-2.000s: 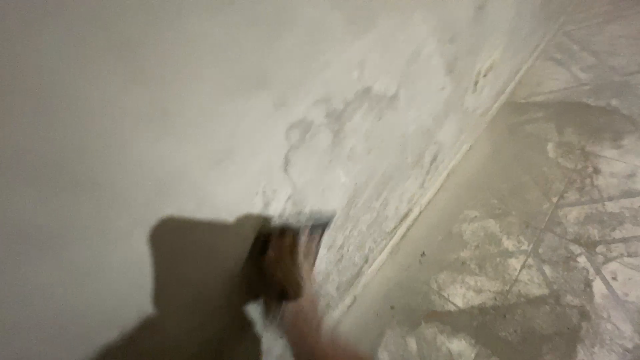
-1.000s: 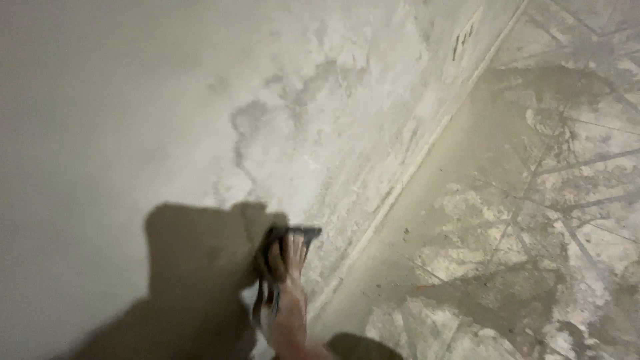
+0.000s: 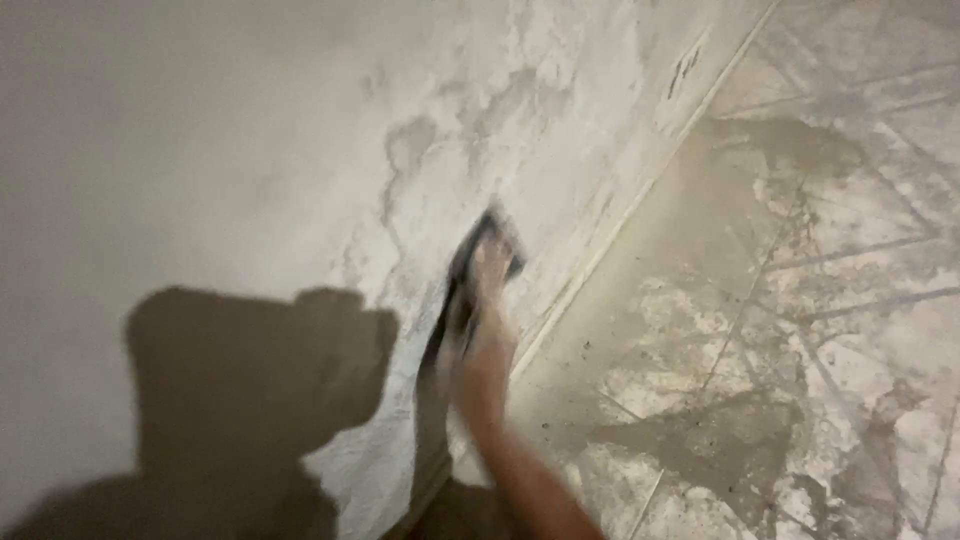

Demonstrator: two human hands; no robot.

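Observation:
My right hand reaches up from the lower edge, blurred by motion, and grips a dark flat-edged hand tool. The tool is at the surface of a pale, patchy wall, low down near the line where wall and floor meet. Blur hides its exact kind. Around it the wall shows rough, whitish areas and grey, uneven stains. My left hand is out of view.
The floor on the right is mottled, with pale patches and crossing lines. A thin light strip runs diagonally along the wall's base. Dark marks show on the wall at upper right. A large shadow covers the lower left.
Compared with a second ago, my right hand and the tool have moved up along the wall, and the tool's edge is turned to a different slant.

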